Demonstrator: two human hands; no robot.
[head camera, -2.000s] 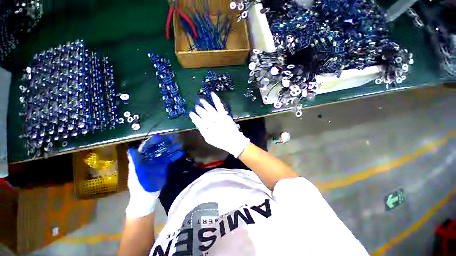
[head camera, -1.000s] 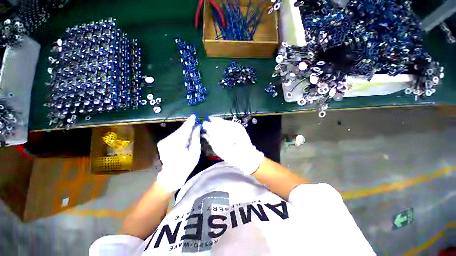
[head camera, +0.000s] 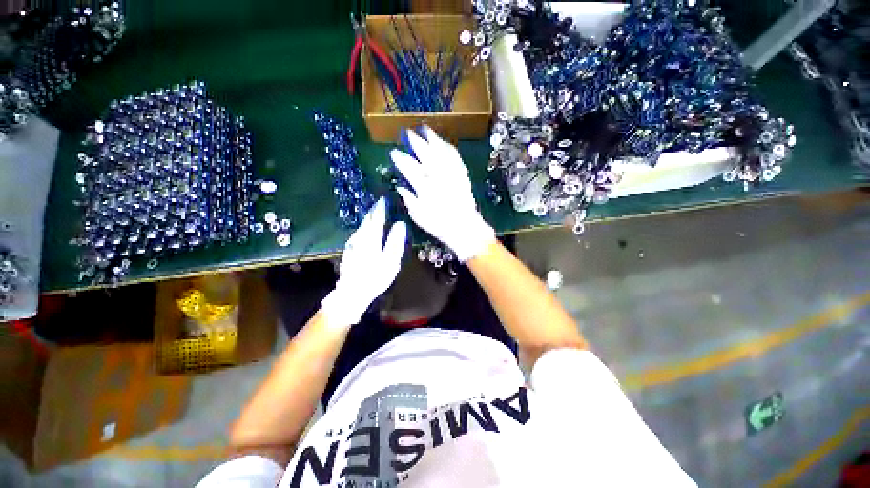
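My left hand (head camera: 370, 262), in a white glove with blue fingertips, is at the bench edge with its fingers apart and nothing seen in it. My right hand (head camera: 441, 195), gloved alike, reaches over the bench just below the carton, palm down. It covers the small board heap, and anything under its fingers is hidden. Silvery discs (head camera: 437, 254) hang at the bench edge below it. A blue PCB strip group (head camera: 345, 172) lies left of my hands. The small open carton (head camera: 429, 126) holds thin blue strips; red-handled cutters (head camera: 358, 59) rest at its left side.
A neat panel stack (head camera: 157, 172) stands at left with loose discs beside it. A white tray (head camera: 668, 176) with a tangled board heap stands at right. Another white tray (head camera: 29, 191) is at far left. A yellow basket (head camera: 205, 338) and large cardboard box (head camera: 100, 400) are below the bench.
My hands were together at the bench edge and are now apart. My right hand has moved forward over the small board heap; my left stays near the edge. The view has shifted.
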